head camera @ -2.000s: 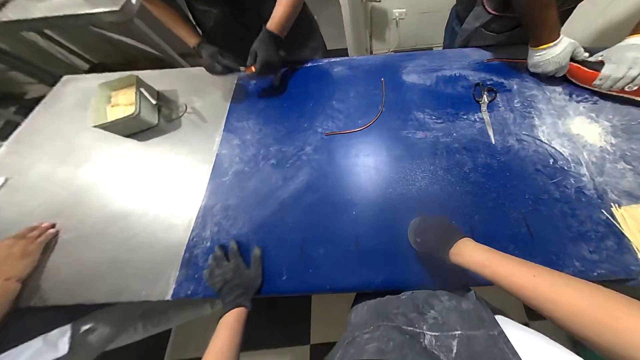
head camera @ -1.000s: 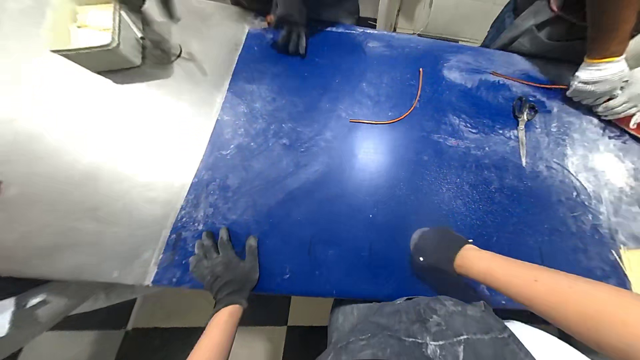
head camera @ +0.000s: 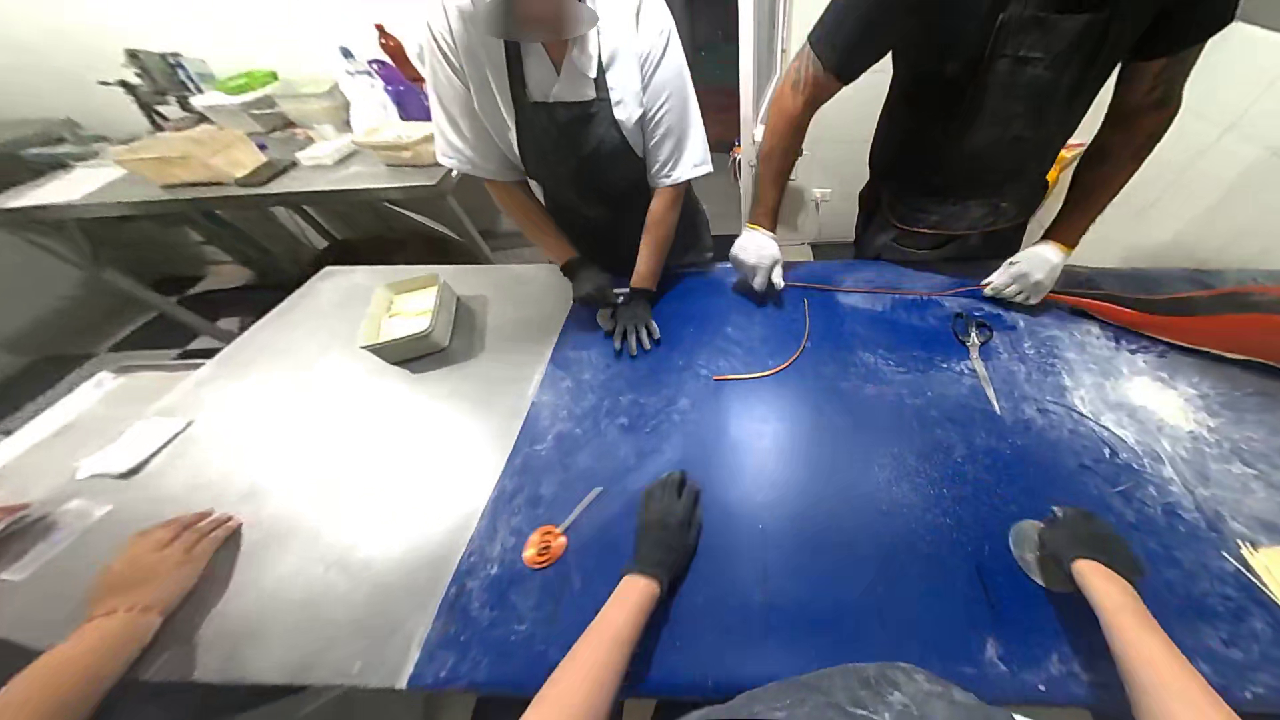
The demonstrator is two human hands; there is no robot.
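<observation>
My left hand (head camera: pixel 667 530), in a black glove, rests palm down on the blue table mat (head camera: pixel 830 470), its fingers close together; what lies under the palm is hidden. To its left is an orange spiral lollipop (head camera: pixel 545 547) on a pale stick. My right hand (head camera: pixel 1088 548), also black-gloved, is at the right on a round greyish disc (head camera: pixel 1026 553), whose edge shows at the fingers. Farther back, a thin curved orange candy-like strand (head camera: pixel 783 368) and black-handled scissors (head camera: pixel 978 360) lie on the mat.
Across the table, a person's black-gloved hands (head camera: pixel 615 305) touch the mat; another's white-gloved hands (head camera: pixel 1025 272) hold a thin strand near a red-black mass (head camera: pixel 1190 325). A container (head camera: pixel 410 318) stands on the metal surface; a bare hand (head camera: pixel 165 560) rests there. Pale sticks (head camera: pixel 1262 570) lie right.
The view has tilted up. My left hand's spread fingers have come together and it has moved inward over the mat. An orange lollipop now shows beside it. The white-gloved hands now hold a strand stretched between them.
</observation>
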